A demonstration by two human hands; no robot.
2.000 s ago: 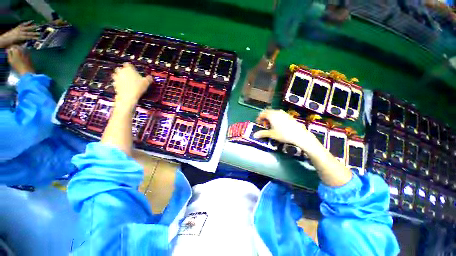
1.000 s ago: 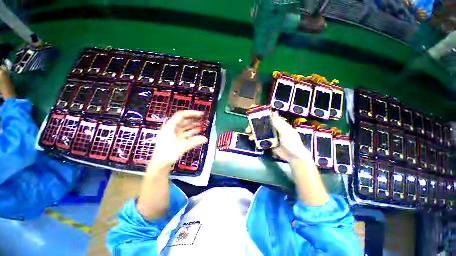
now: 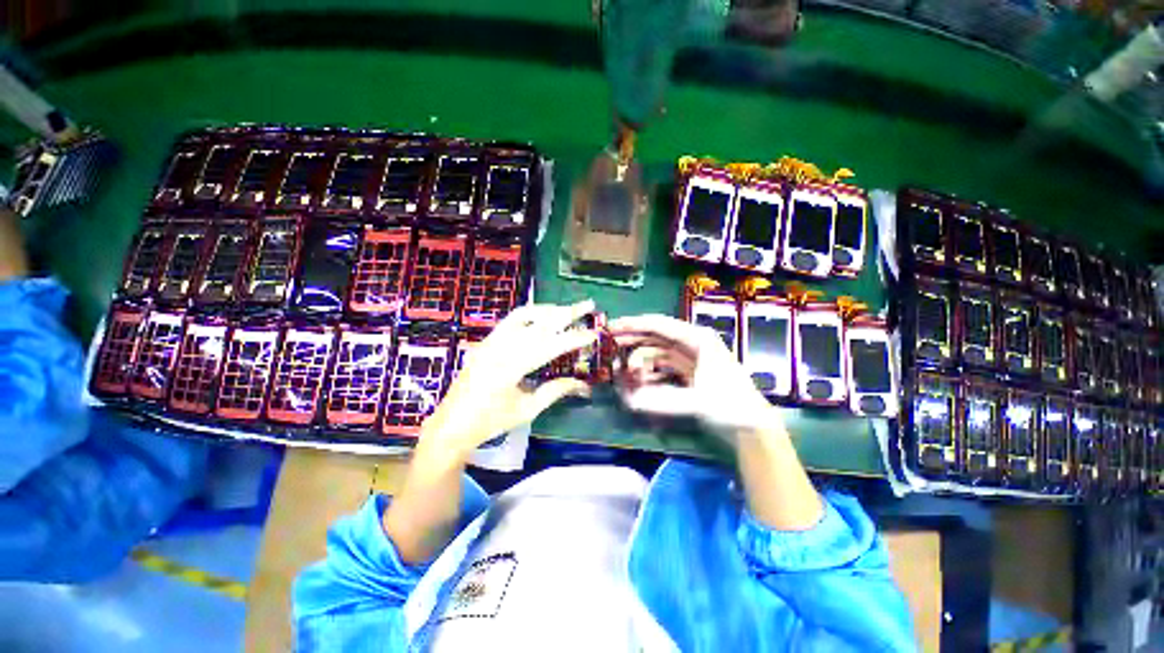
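Observation:
My left hand and my right hand meet in front of me, between the two black trays. Their fingertips hold a small dark red phone part, largely hidden by the fingers and blurred. Whether it is one piece or two cannot be told. The left black tray holds red keypad housings in its front row and at the right of its middle row. Screen halves with orange tails stand in two rows to the right of the press fixture.
The press fixture lies beyond my hands, with the green press body above it. A second black tray with dark phones is at the right. A neighbour's blue sleeve is at the far left.
My left hand has moved right, away from the left tray, to meet my right hand. The screen half that showed in my right hand is now out of clear sight. The camera view has shifted slightly.

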